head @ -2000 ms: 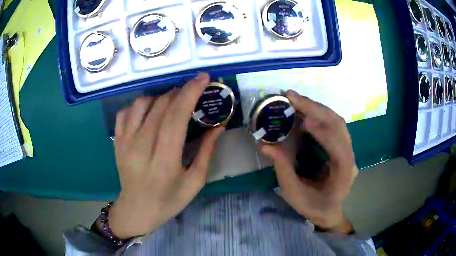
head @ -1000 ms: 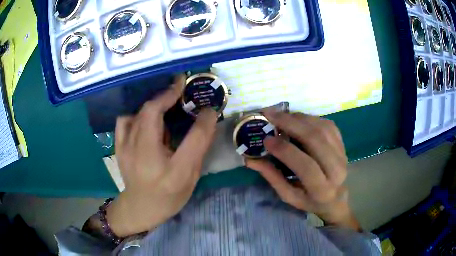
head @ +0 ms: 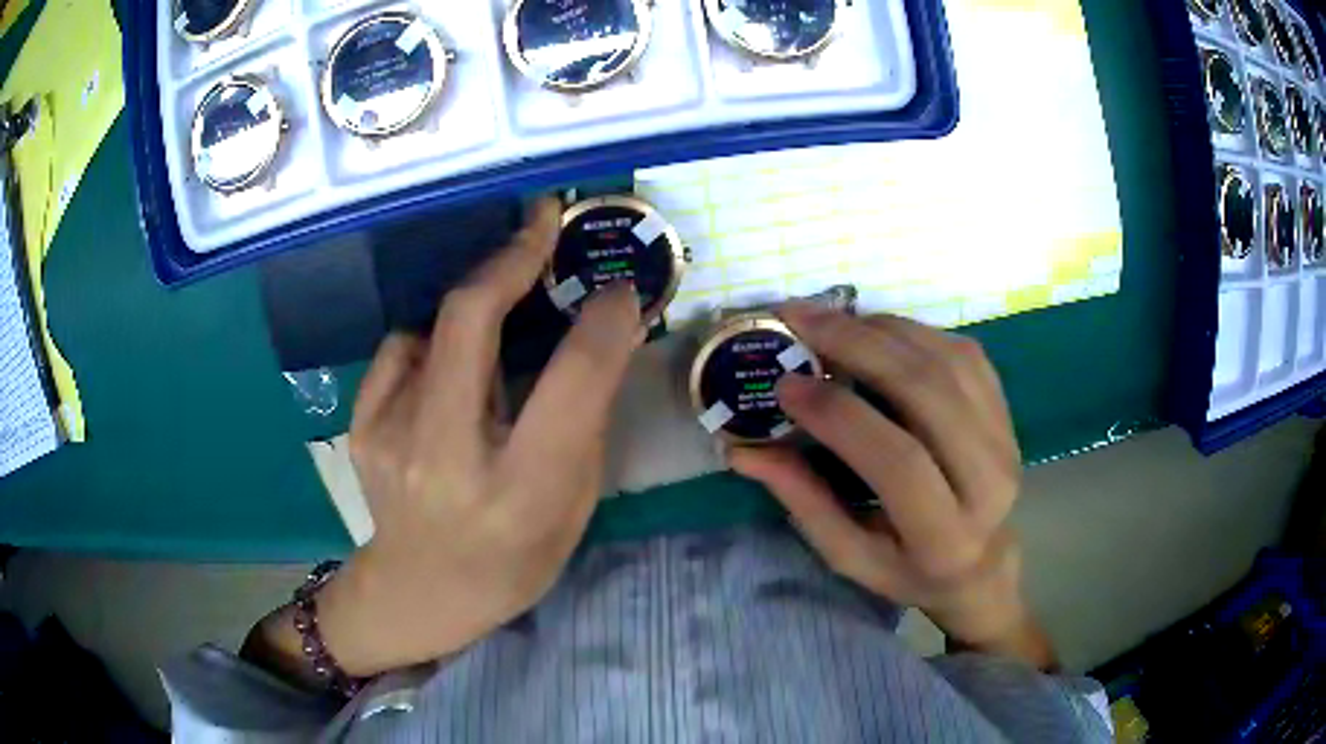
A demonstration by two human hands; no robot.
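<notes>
My left hand (head: 487, 451) holds a round smartwatch head (head: 617, 259) with a gold rim, its thumb on the lower part of the lit black face. My right hand (head: 909, 451) holds a second smartwatch head (head: 752, 381), a finger on its face near the right side. Both faces show small white, red and green text and carry white tabs at the edge. The watch heads are side by side, apart, the right one slightly lower. The fingers hide parts of both rims.
A blue-rimmed watch tray (head: 509, 167) with watch heads in white pockets lies above my hands. Another tray (head: 1195, 422) stands at the right edge. A white and yellow paper sheet (head: 902, 218), black pads (head: 323, 298), a grey-beige strip (head: 655, 422) and yellow paper (head: 87, 116) lie on the green mat.
Both hands and watch heads have shifted left in the picture since the oldest frame. My left thumb and a right finger have moved onto the watch faces. The displayed text has changed.
</notes>
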